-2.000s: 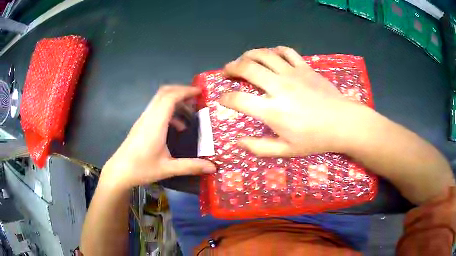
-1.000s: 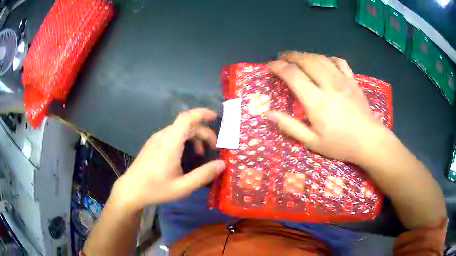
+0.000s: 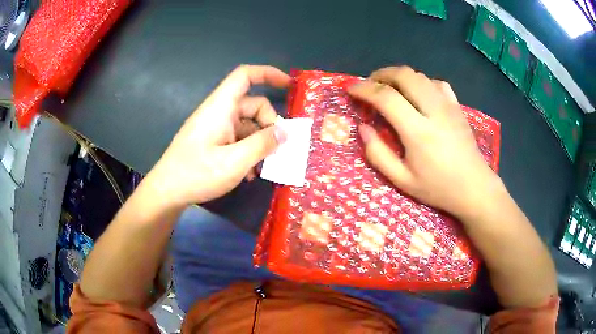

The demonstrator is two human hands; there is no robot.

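Observation:
A full red bubble bag [image 3: 392,202] lies flat on the black mat in front of me, with pale squares showing through. A white label [image 3: 289,153] sits at its left edge. My left hand [image 3: 225,134] holds the label's upper left part, thumb on top and the fingers curled behind; the index finger reaches to the bag's upper left corner. My right hand [image 3: 425,137] rests flat, palm down, on the bag's upper middle with fingers spread. Its palm hides part of the bag.
Another red bubble bag [image 3: 68,39] lies at the upper left on the black mat [image 3: 196,39]. Green circuit boards [image 3: 516,59] stand along a pale rail at the upper right. A board with white pads [image 3: 578,235] is at the right edge. Cables hang below the mat's left edge.
My left hand has gone from beside the bag's edge to gripping the label, whose left side now sticks out from the edge. My right hand stays on the bag. The view has shifted.

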